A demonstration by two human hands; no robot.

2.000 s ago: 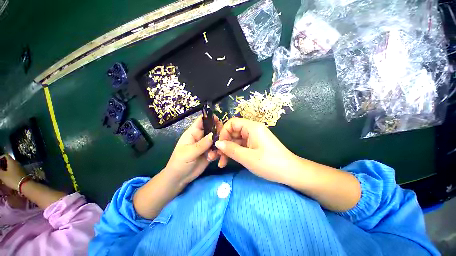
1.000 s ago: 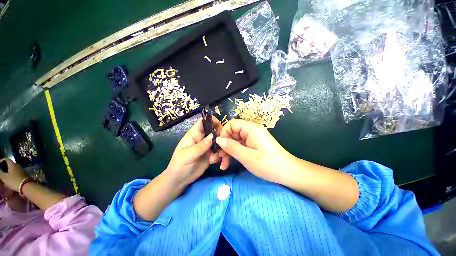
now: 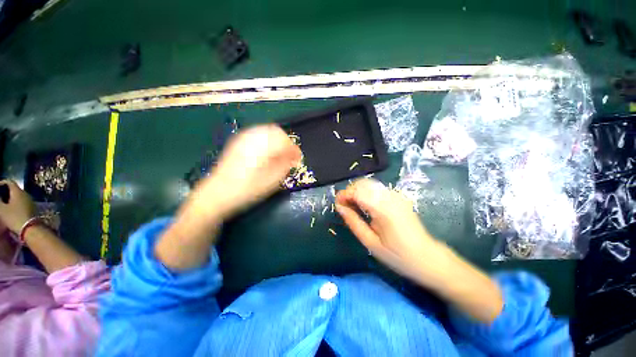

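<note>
My left hand (image 3: 256, 159) is blurred over the left part of the black parts tray (image 3: 328, 139). It hides much of the heap of small mixed metal parts (image 3: 301, 176). Whether it holds anything cannot be told. My right hand (image 3: 373, 207) is at the brass contact heap just in front of the tray, with thumb and forefinger apart at their bases and fingertips low over the strips. What is between its fingertips cannot be told. Loose brass contacts (image 3: 332, 231) lie on the green bench. Dark waiting housings (image 3: 199, 174) show partly, blurred, behind my left hand.
A pale metal strip (image 3: 279, 87) crosses behind the tray, with dark housings (image 3: 231, 47) beyond. Large clear parts bags (image 3: 533, 160) lie right, a small clear bag (image 3: 397, 122) beside the tray, black plastic (image 3: 614, 209) far right. A yellow line (image 3: 109, 181) and a person's hand (image 3: 15, 206) are left.
My hands have parted. My left hand has moved left and forward to the tray; my right hand has moved right to the contacts. The dark housing no longer shows between them. The camera view has shifted.
</note>
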